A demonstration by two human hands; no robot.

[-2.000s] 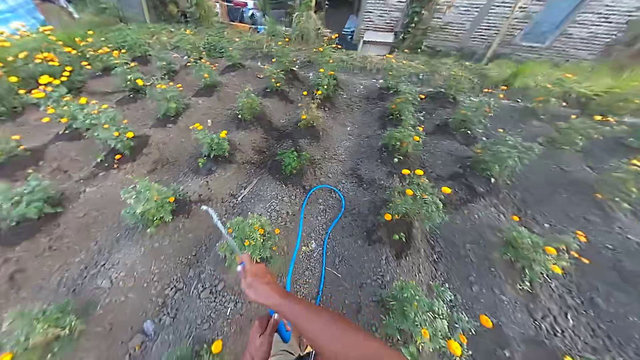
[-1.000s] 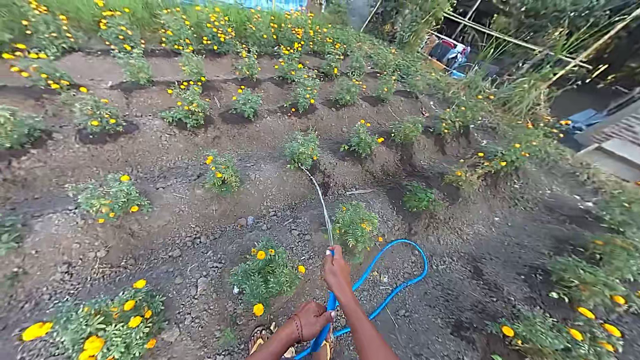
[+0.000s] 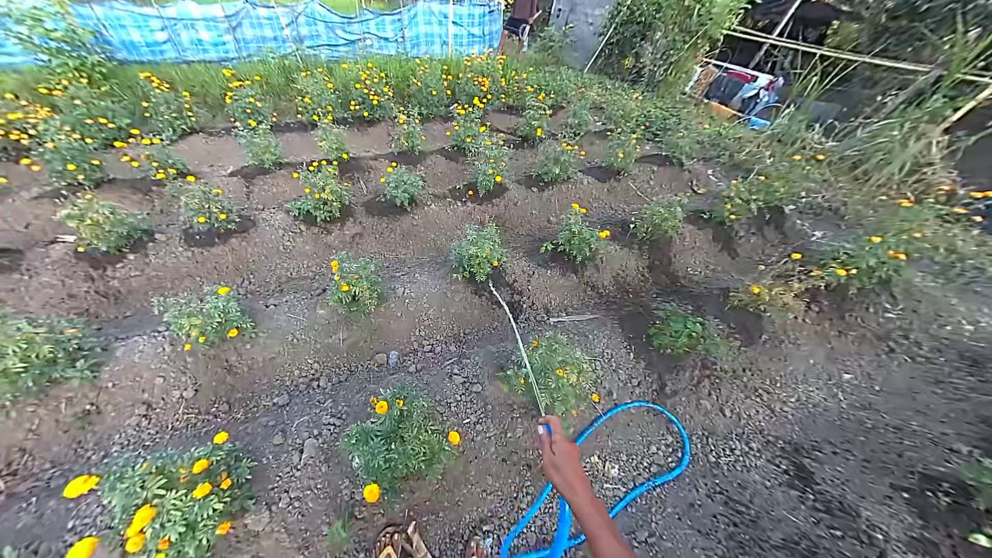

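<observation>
My right hand (image 3: 559,453) is closed around the end of a blue garden hose (image 3: 673,465), its thumb near the mouth. A thin stream of water (image 3: 518,337) leaves the hose and lands at the base of a marigold plant (image 3: 477,252), where the soil is dark and wet. Another marigold plant (image 3: 552,375) stands just beyond the hand, beneath the stream. The hose forms a loop on the stony ground to the right of the hand and runs back below the frame. My left hand is out of sight.
Marigold plants grow in rows on soil ridges, among them a nearby one (image 3: 397,440) and a large one (image 3: 174,496) at lower left. My sandalled feet (image 3: 403,539) show at the bottom edge. A blue plastic sheet fence (image 3: 294,31) and a heap of items (image 3: 736,93) lie beyond.
The view has swung left. The water stream, aimed leftward two seconds ago, falls at a plant ahead. My left hand, on the hose in both earlier frames, has gone out of view.
</observation>
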